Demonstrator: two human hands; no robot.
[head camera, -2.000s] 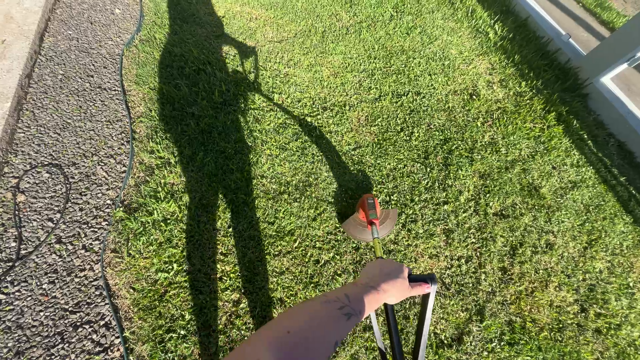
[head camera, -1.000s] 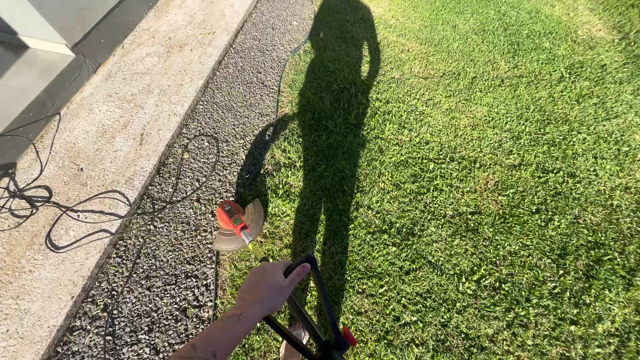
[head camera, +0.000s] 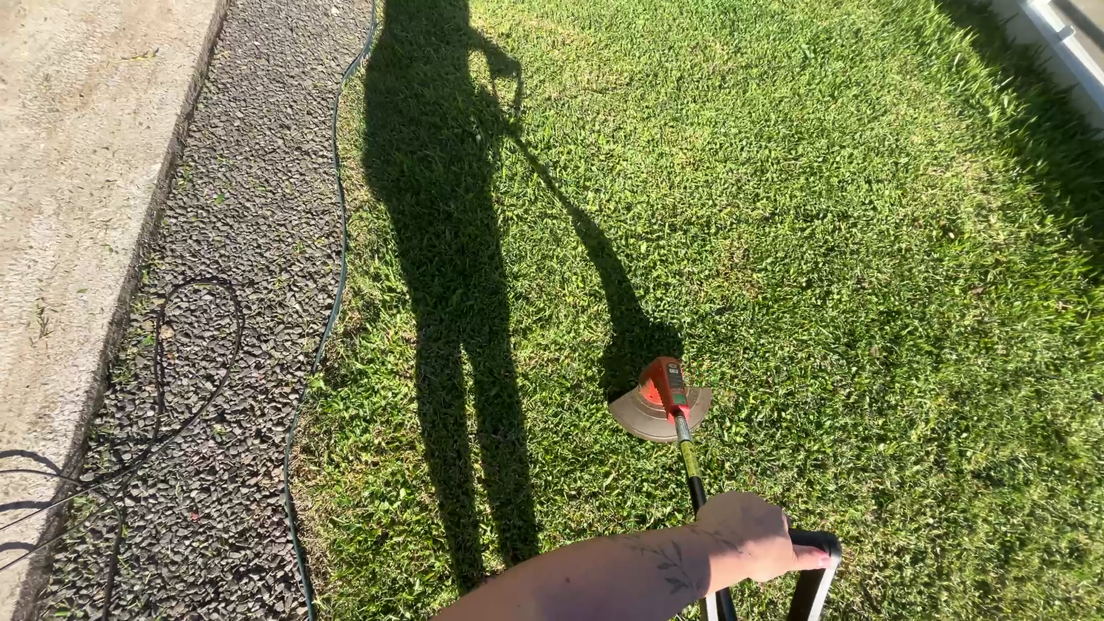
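My left hand (head camera: 750, 535) is closed around the black loop handle (head camera: 815, 565) of a string trimmer, at the lower right of the view. From there the trimmer's shaft (head camera: 693, 470) runs up to its orange motor head (head camera: 664, 386), which has a brownish guard (head camera: 642, 417) around it. The head is over the lawn (head camera: 776, 259), just below its own shadow. My left forearm reaches in from the bottom edge. My right hand is out of the frame.
A green edging line or hose (head camera: 341, 207) divides the lawn from a gravel strip (head camera: 250, 172). Loops of black cable (head camera: 237, 323) lie on the gravel and reach the concrete slab (head camera: 78, 172) at left. A white structure (head camera: 1048, 39) borders the upper right corner.
The trimmer head has swung right, from the gravel's edge a second ago to over the grass. My left hand has moved with it, still on the handle. The view has turned right too.
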